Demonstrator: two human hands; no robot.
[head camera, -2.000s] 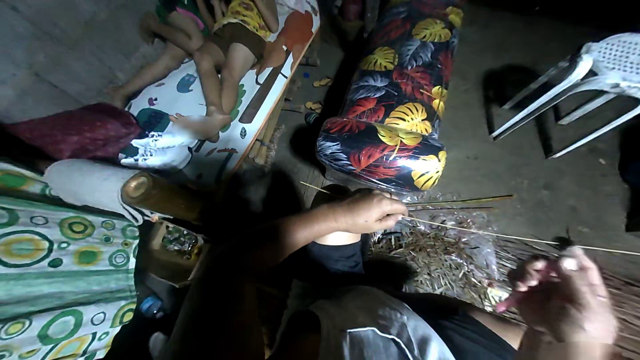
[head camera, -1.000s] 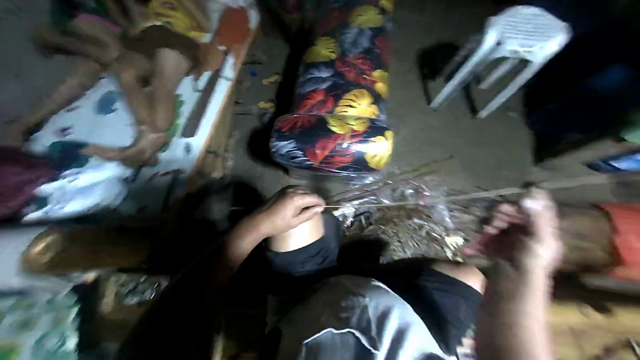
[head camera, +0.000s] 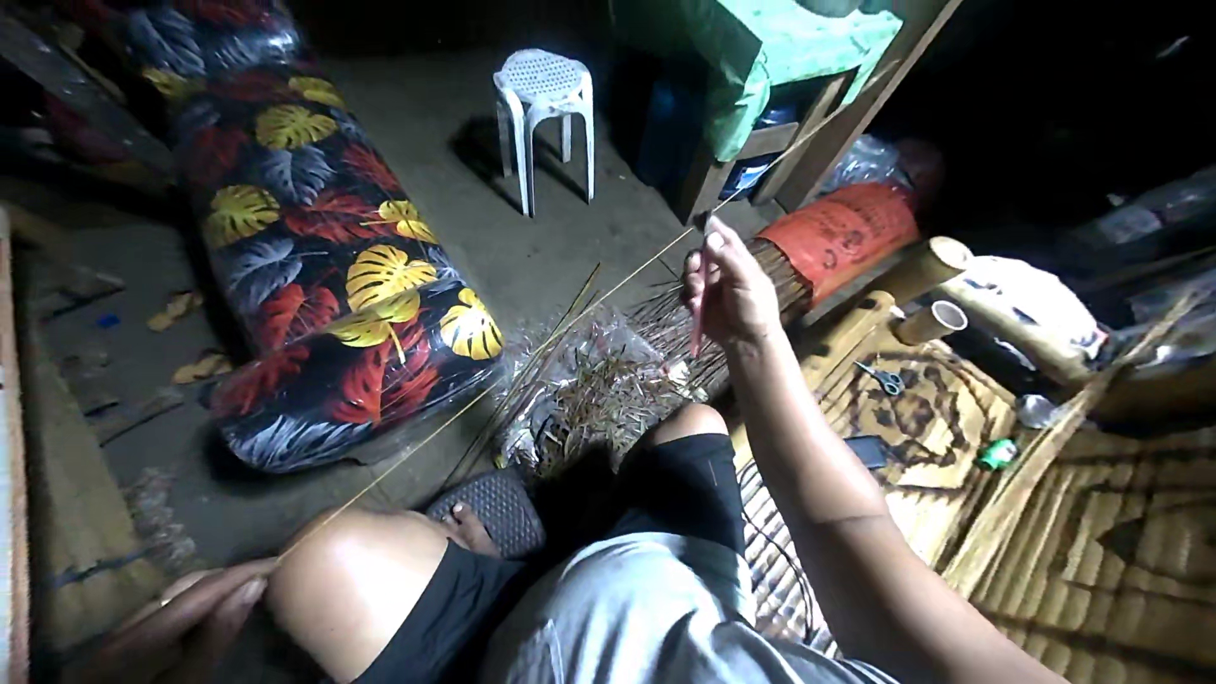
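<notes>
A long thin plant strip (head camera: 456, 415) runs taut on a slant from my left hand to my right hand and on past it to the upper right. My left hand (head camera: 214, 603) pinches its lower end beside my bare knee. My right hand (head camera: 731, 290), raised in front of me, grips a small tool with a pinkish handle (head camera: 698, 309); its dark tip touches the strip. Below and between the hands lies a heap of shavings (head camera: 613, 404) on clear plastic, with a few long strips beside it.
A leaf-patterned, plastic-wrapped cushion (head camera: 351, 275) lies at the left. A white plastic stool (head camera: 543, 81) stands ahead. Thin sticks lie in a red sack (head camera: 845, 233). Scissors (head camera: 889, 382), a dark phone-like object (head camera: 865, 452) and a bamboo tube (head camera: 931, 323) rest on the bamboo bench (head camera: 1073, 513) at right.
The view has swung far to the right, bringing the bench and green-covered table into sight. My hands are wider apart, with more of the strip between them.
</notes>
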